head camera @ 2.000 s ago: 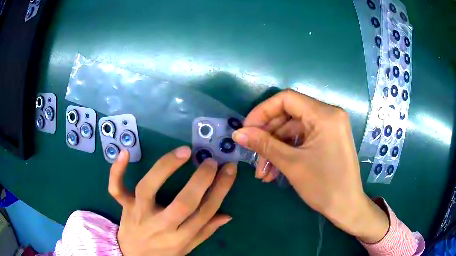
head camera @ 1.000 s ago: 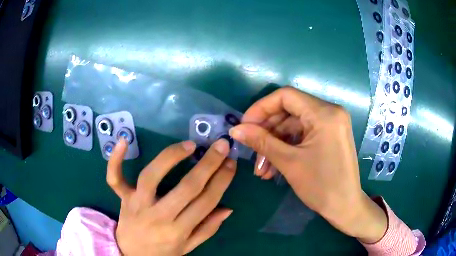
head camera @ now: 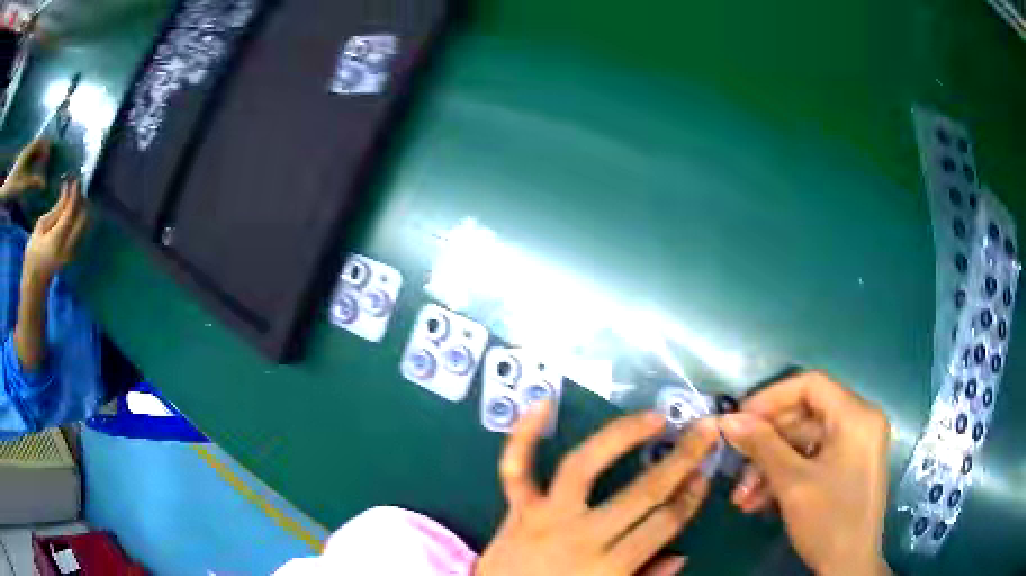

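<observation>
A pale camera cover plate (head camera: 678, 407) lies on the green bench, partly hidden under my hands, with dark rings over some circles. My left hand (head camera: 602, 495) holds it down with its fingertips, and one finger touches another plate (head camera: 520, 388). My right hand (head camera: 816, 461) pinches at the plate's upper right edge; clear film shows at its fingertips, but the exact grip is blurred. A glossy clear strip (head camera: 495, 281) runs from the upper left towards the held plate, washed out by glare. Two more plates (head camera: 444, 351) (head camera: 366, 297) lie to the left.
A black divided tray (head camera: 281, 146) stands at the upper left, with many plates heaped in its far side and a few in the near side. Overlapping strips of black rings (head camera: 981, 338) lie at the right. Another person's hands and blue sleeve (head camera: 51, 242) show at the far left.
The view has swung left, showing more of the tray and another person. Both hands stay at the same plate; a left middle fingertip has moved towards the right thumb.
</observation>
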